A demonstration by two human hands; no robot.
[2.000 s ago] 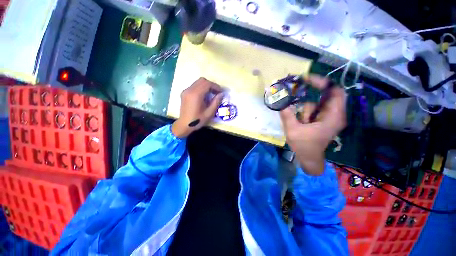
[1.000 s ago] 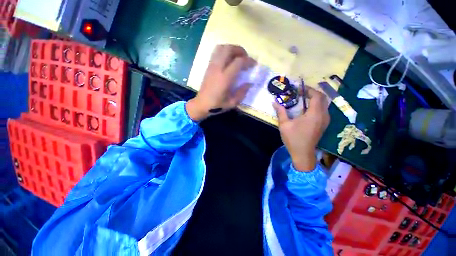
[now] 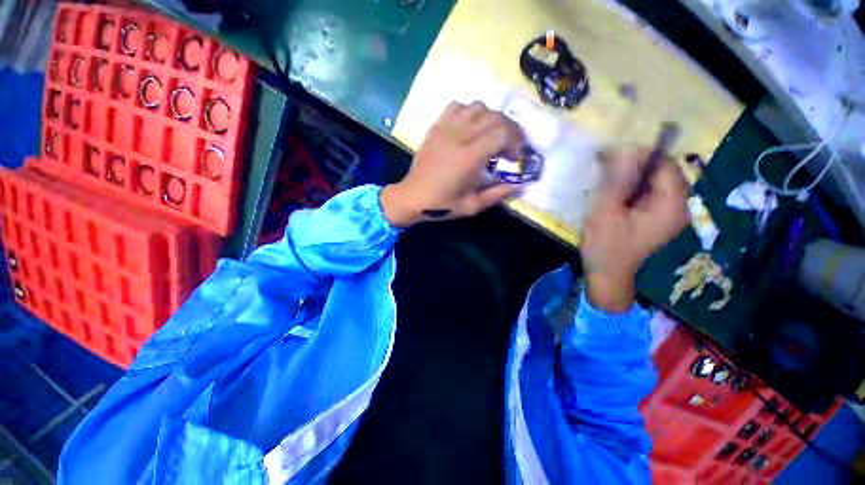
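Note:
My bare left hand (image 3: 453,163) holds a small round watch case (image 3: 515,168) with a silvery inside between thumb and fingers, low over the front of the cream-yellow board (image 3: 465,62). The fingers hide part of the case. My bare right hand (image 3: 628,210) is blurred, over the board's right front, and holds slim dark tweezers (image 3: 653,166). Another open watch unit (image 3: 560,76), black and round with its disc beside it and a small orange mark, lies farther back on the board, touched by neither hand.
Red trays (image 3: 142,242) with dark C-shaped rings stand at left. Another red tray (image 3: 688,455) with small parts is at lower right. A crumpled cream clump (image 3: 703,280), a pale-handled blade (image 3: 702,223) and white scraps (image 3: 751,196) lie on the green mat right of the board.
The black two-part watch unit, earlier at my right hand, now lies released on the board. My left hand has taken hold of the watch case. The camera view has shifted.

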